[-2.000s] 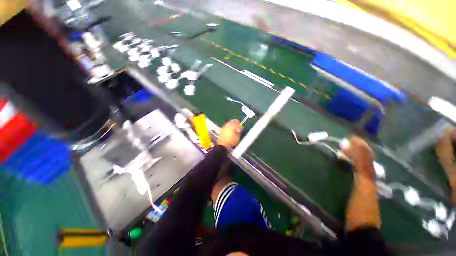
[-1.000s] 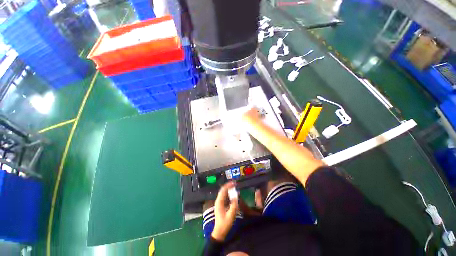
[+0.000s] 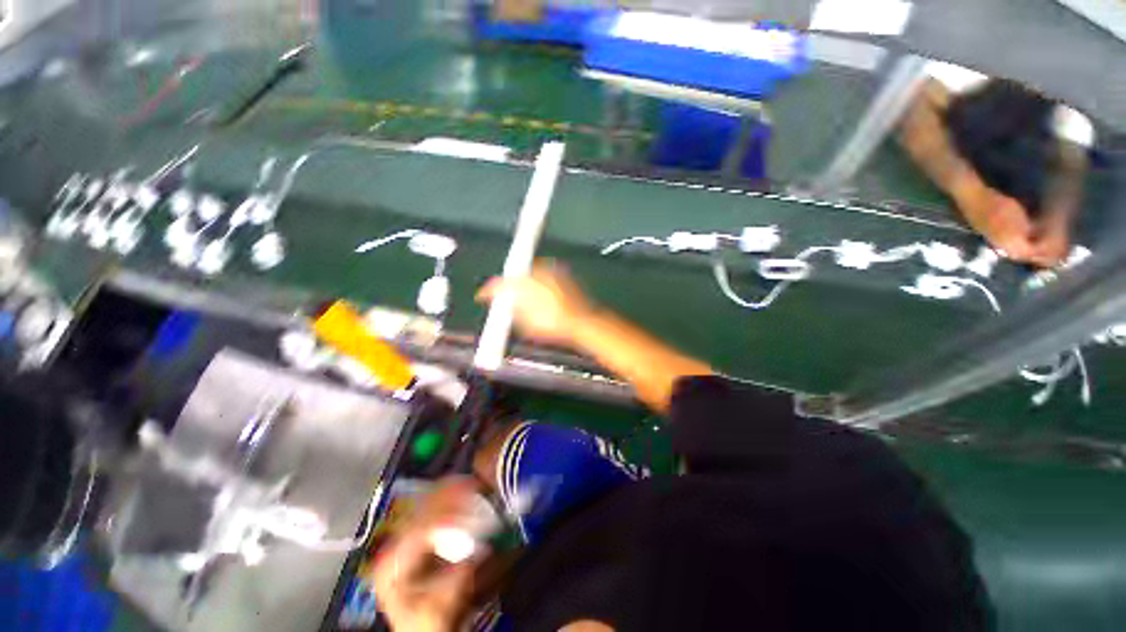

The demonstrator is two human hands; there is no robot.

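Observation:
My left hand (image 3: pixel 426 556), blurred at the bottom, holds a small white piece (image 3: pixel 454 543) by the front edge of the machine. My right hand (image 3: pixel 543 303) is over the white divider bar (image 3: pixel 536 204) on the belt, fingers pointing left, with nothing visible in it. Left of the bar lies a corded unit (image 3: pixel 432 294) with a second white box on its cable. The metal base plate (image 3: pixel 315 432) bears the white fixture (image 3: pixel 253 519), with a white cable running from it to the plate's front edge; blur hides whether a unit sits inside.
Several white units (image 3: pixel 198 235) lie on the belt's far left, and more (image 3: pixel 854 254) lie in a row right of the bar. A yellow post (image 3: pixel 362 346) and a green button (image 3: pixel 426 444) are beside the plate. Another person (image 3: pixel 1013 228) works across the belt at the right.
The view has swung right towards the belt. My right hand has left the fixture and moved over the divider bar. My left hand still holds the white piece.

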